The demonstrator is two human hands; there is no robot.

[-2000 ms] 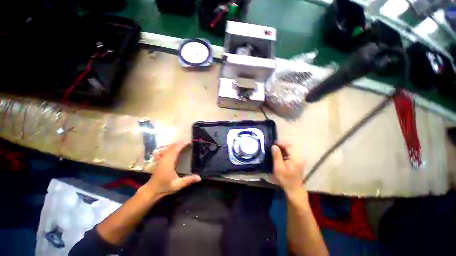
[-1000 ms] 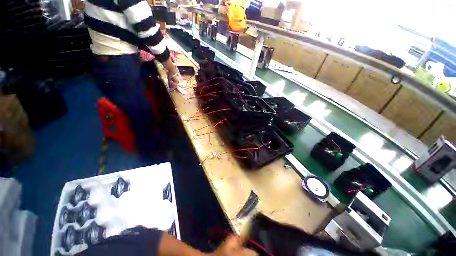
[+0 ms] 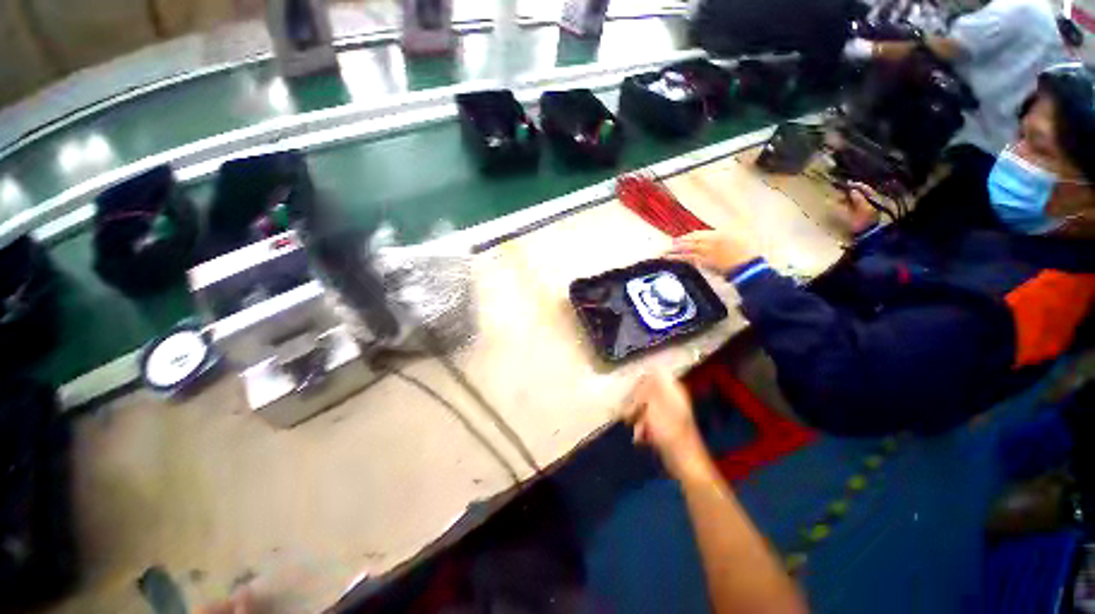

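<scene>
The black cabinet half [image 3: 610,326] lies on the bench to the right, with a square silvery speaker driver [image 3: 660,300] in it, magnet up. My right hand [image 3: 660,414] is just off its near edge, empty, fingers loosely bent. Another person's hand [image 3: 717,252] is at its far right corner. My left hand [image 3: 231,602] is a blurred bit at the bottom edge, mostly cut off, beside a dark strip [image 3: 162,588].
The screw feeder [image 3: 306,374], a face-up driver [image 3: 178,359], a bag of screws [image 3: 438,294] and the blurred electric screwdriver [image 3: 348,276] are at left. A red wire bundle [image 3: 658,204] lies behind the cabinet half. Black boxes stand on the green belt [image 3: 396,192]. A masked neighbour sits at right.
The view has swung to the right. The cabinet half, earlier between my hands, now lies farther right by the neighbour's hand. Both my hands are off it.
</scene>
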